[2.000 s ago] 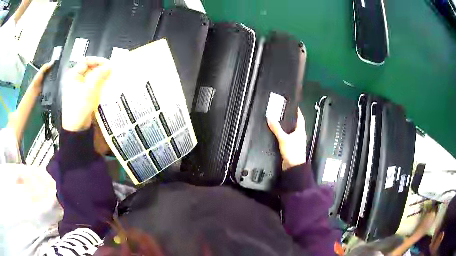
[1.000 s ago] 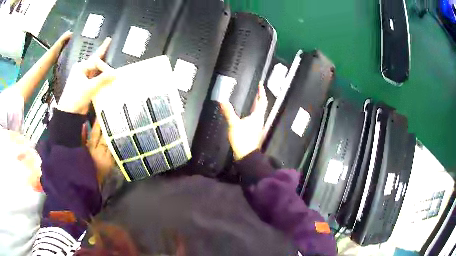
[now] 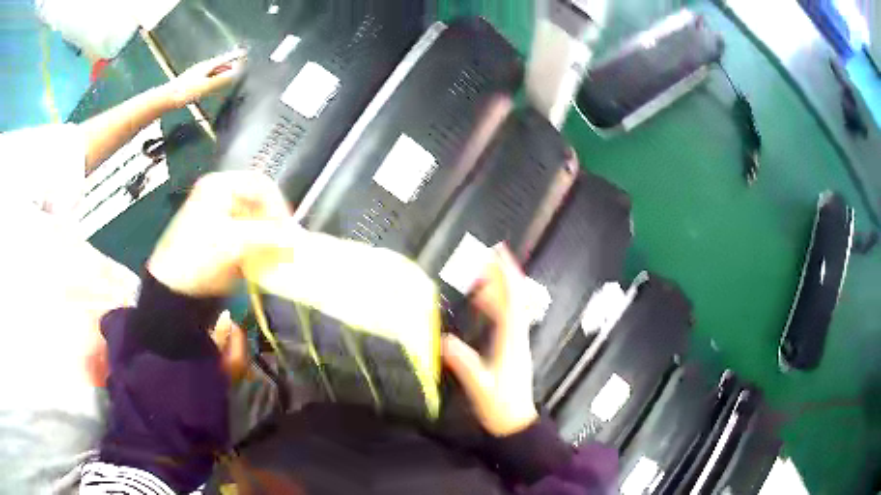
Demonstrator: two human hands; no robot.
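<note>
My left hand (image 3: 227, 232) grips the label sheet (image 3: 338, 290) by its upper left part. The sheet is bent and blurred, with dark labels and yellow-green gaps on its lower part. My right hand (image 3: 497, 353) has thumb and fingers apart over a black electronic unit (image 3: 526, 160). Its fingertips are by a white rating label (image 3: 468, 263) on that unit; whether they touch it is blurred. Another black unit (image 3: 449, 97) to the left bears a white label (image 3: 406, 167).
More labelled black units (image 3: 628, 367) stand side by side toward the lower right. Another person's hand (image 3: 208, 79) touches the leftmost unit (image 3: 280, 116). On the green bench (image 3: 715, 261) lie a black unit with a cable (image 3: 657, 72) and a slim black one (image 3: 819, 280).
The view has turned, and the row now slants toward the lower right. The label sheet has bent and shifted right, nearer my right hand. A corded unit now shows at the top.
</note>
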